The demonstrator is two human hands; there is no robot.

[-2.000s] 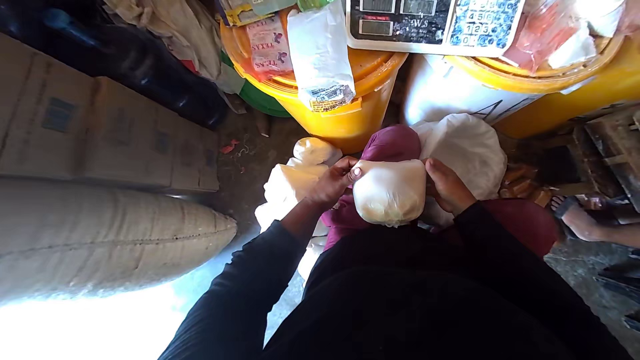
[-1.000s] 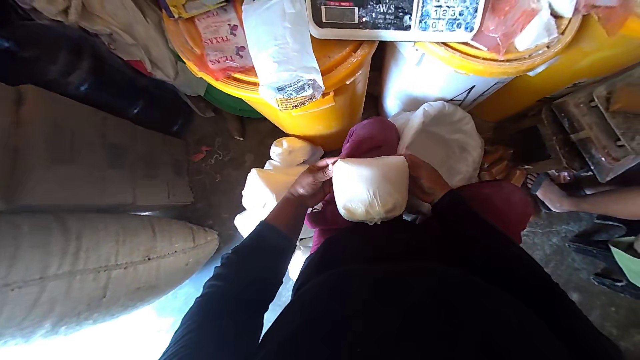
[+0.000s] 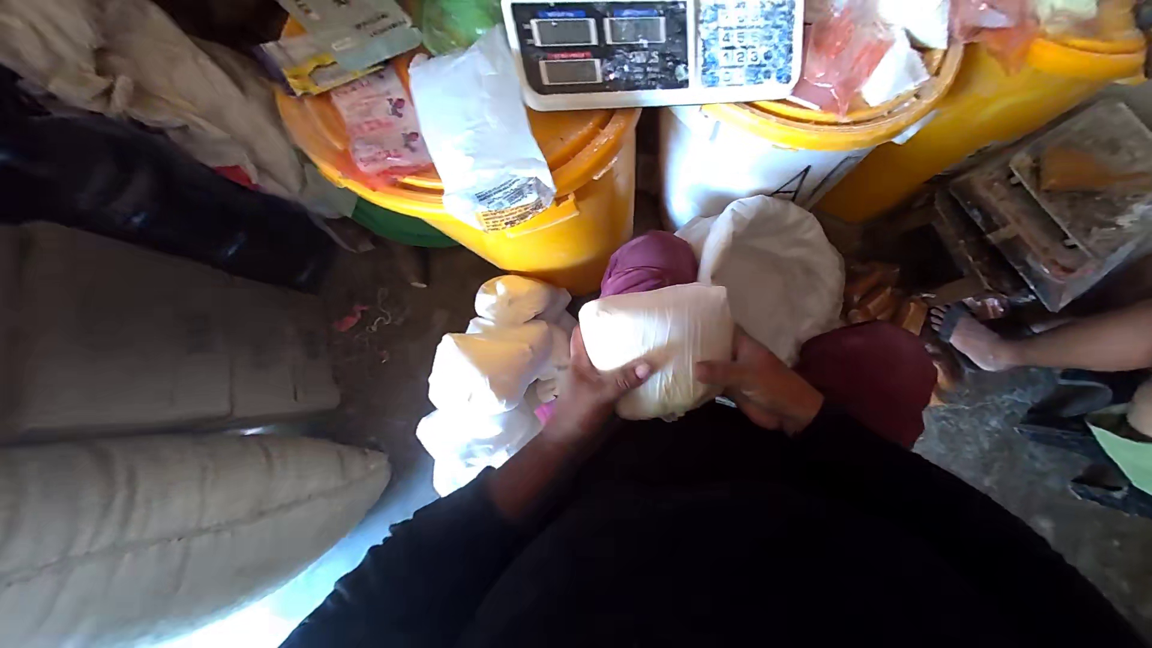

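Between my two hands is a plump, pale plastic bag, packed full (image 3: 661,346). My left hand (image 3: 594,387) grips its left side with the thumb on top, and my right hand (image 3: 760,382) grips its right side. Just beyond it shows a knee in maroon cloth (image 3: 650,261). Several similar filled white bags (image 3: 490,369) are piled to the left of my left hand. An open white sack (image 3: 772,270) stands beyond my right hand; what it holds cannot be told.
A digital scale (image 3: 612,49) rests above a yellow bucket (image 3: 576,216) and a white bucket (image 3: 738,157). A stuffed woven sack (image 3: 180,531) lies at left by cardboard boxes (image 3: 171,333). Another person's sandalled foot (image 3: 976,337) is at right, near metal trays (image 3: 1062,198).
Both hands have shifted their grip lower on the pale bag, and my left thumb now lies across its front. The bag stays held between them.
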